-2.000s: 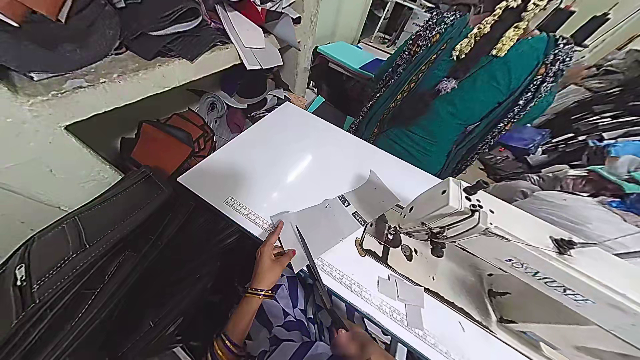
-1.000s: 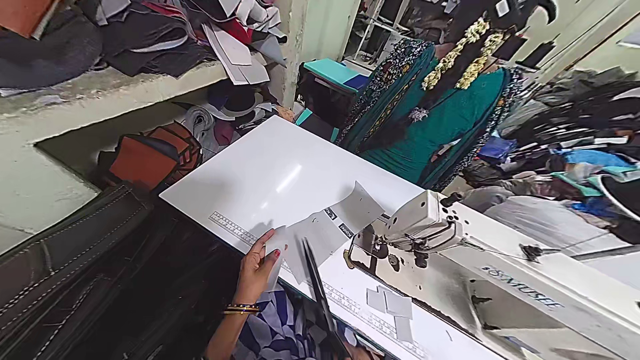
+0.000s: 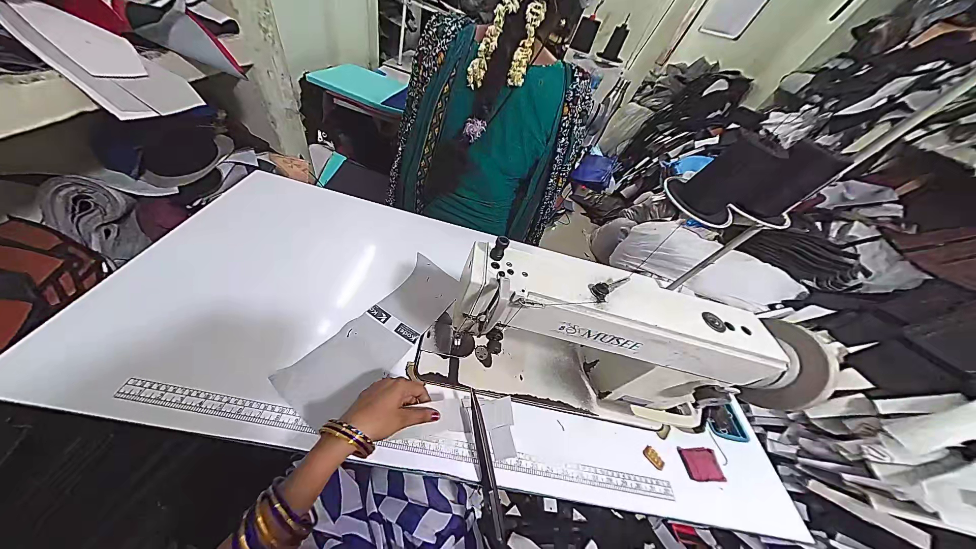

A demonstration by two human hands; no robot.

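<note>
My left hand (image 3: 393, 408), with bangles at the wrist, rests by the sewing machine's bed, its fingers on a light fabric piece (image 3: 442, 415). Beside it, long scissors (image 3: 483, 450) point up across the table edge; my right hand is not visible at their handles, below the frame. More small cut pieces (image 3: 499, 427) lie right of the blades. A grey fabric strip (image 3: 343, 366) with two dark printed labels lies to the left of the machine. A clear ruler (image 3: 595, 474) marking runs along the near edge, partly under my left hand.
A white industrial sewing machine (image 3: 610, 328) stands on the white table (image 3: 252, 252). At the right are a maroon fabric square (image 3: 701, 463) and a small yellow-brown object (image 3: 653, 457). A person in green (image 3: 488, 152) sits beyond the table. Fabric heaps (image 3: 839, 282) crowd the right side.
My left hand has moved right, from the grey strip to the small pieces near the machine bed. The strip now lies released on the table. The view has shifted right.
</note>
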